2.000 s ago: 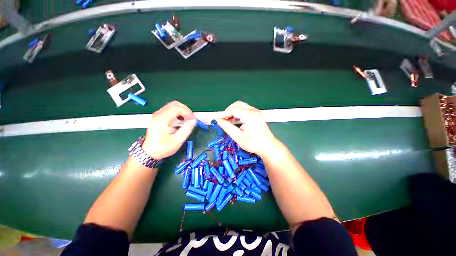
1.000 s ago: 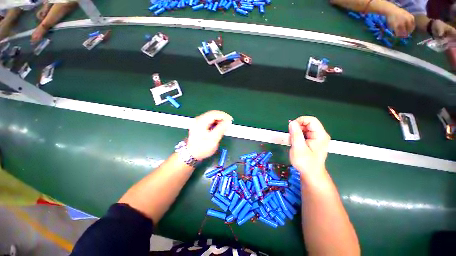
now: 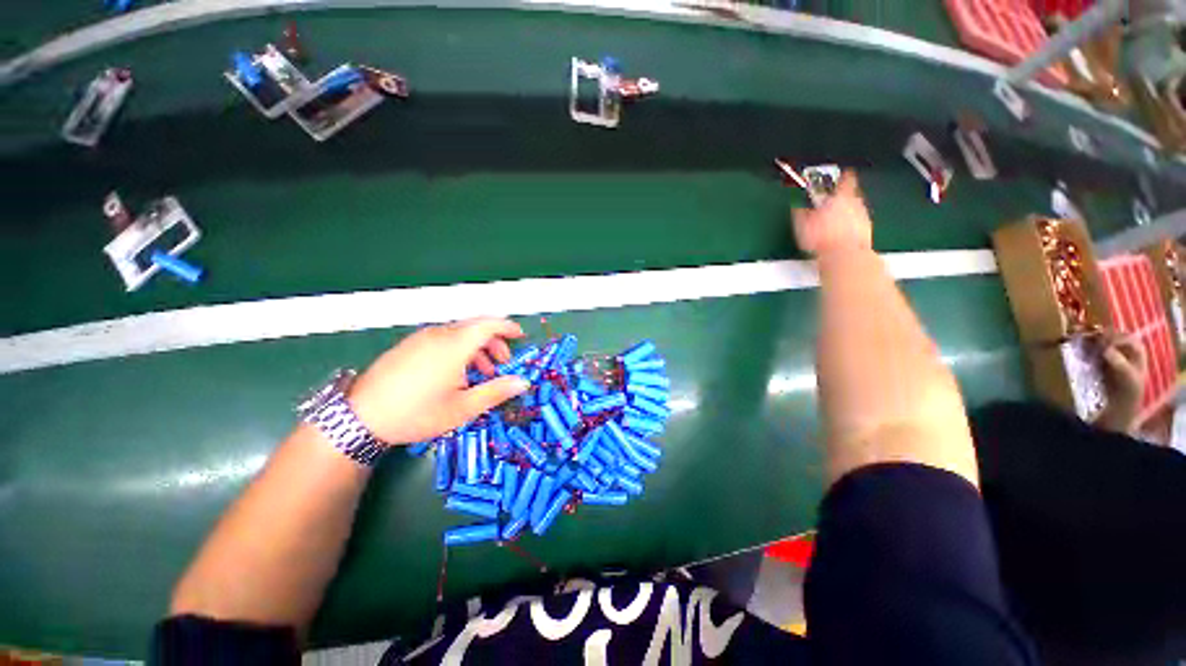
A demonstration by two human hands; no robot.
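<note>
A pile of blue cylindrical cells [image 3: 559,442] with thin red and dark wires lies on the green bench in front of me. My left hand [image 3: 436,380] rests at the pile's upper left, fingers bent over the cells; whether it grips one is hidden. My right hand [image 3: 834,219] reaches over the white rail onto the green belt. Its fingers are at a white frame [image 3: 821,180] with a copper-coloured part at its left; the fingers cover part of the frame, and the hand is slightly blurred.
The white rail [image 3: 520,302] separates bench and belt [image 3: 520,215]. Other frames lie on the belt, one with a blue cell [image 3: 178,267] at lower left. At right are a brown box [image 3: 1027,280] of copper-coloured pieces, a red tray [image 3: 1134,306] and another person's hand [image 3: 1121,377].
My right hand has moved from above the pile out to a frame on the belt. My left hand has come down to the cells. The view has turned to the right.
</note>
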